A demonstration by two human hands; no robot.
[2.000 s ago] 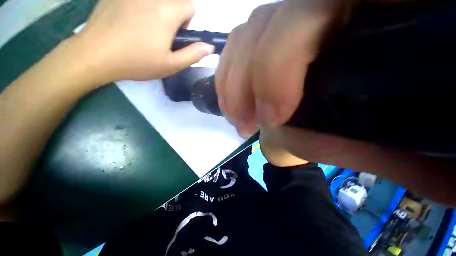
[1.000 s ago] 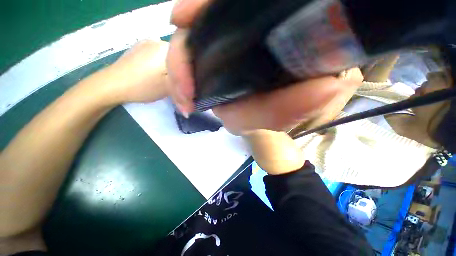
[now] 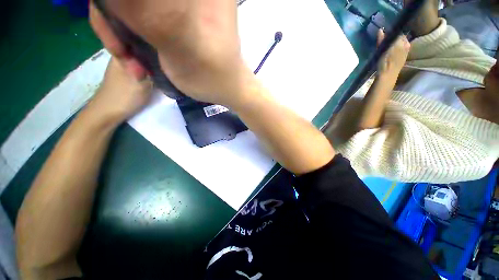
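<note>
The black electronic unit (image 3: pixel 210 127) lies flat on the white sheet (image 3: pixel 306 71), with a small barcode label (image 3: pixel 215 110) on its face. Its short lead with a small end plug (image 3: pixel 268 53) stretches up and right over the sheet. My right hand (image 3: pixel 191 46), large and blurred, is closed around the black electric screwdriver (image 3: pixel 149 59) above the unit's upper end. The tool's tip is hidden. My left hand (image 3: pixel 127 87) is at the unit's upper left, behind the tool and right hand; its fingers are mostly hidden, so its grip cannot be told.
The glossy green bench (image 3: pixel 148 191) has a pale curved rail (image 3: pixel 60 117) at left. A person in a cream knit sweater (image 3: pixel 405 136) sits at right, a hand (image 3: pixel 395 54) near the sheet. A black cord (image 3: pixel 372 63) crosses between us. Blue shelving (image 3: pixel 451 246) stands lower right.
My right hand and the screwdriver have moved left, uncovering more of the unit, its label and lead. The view has shifted, showing more of the sheet and the neighbouring person.
</note>
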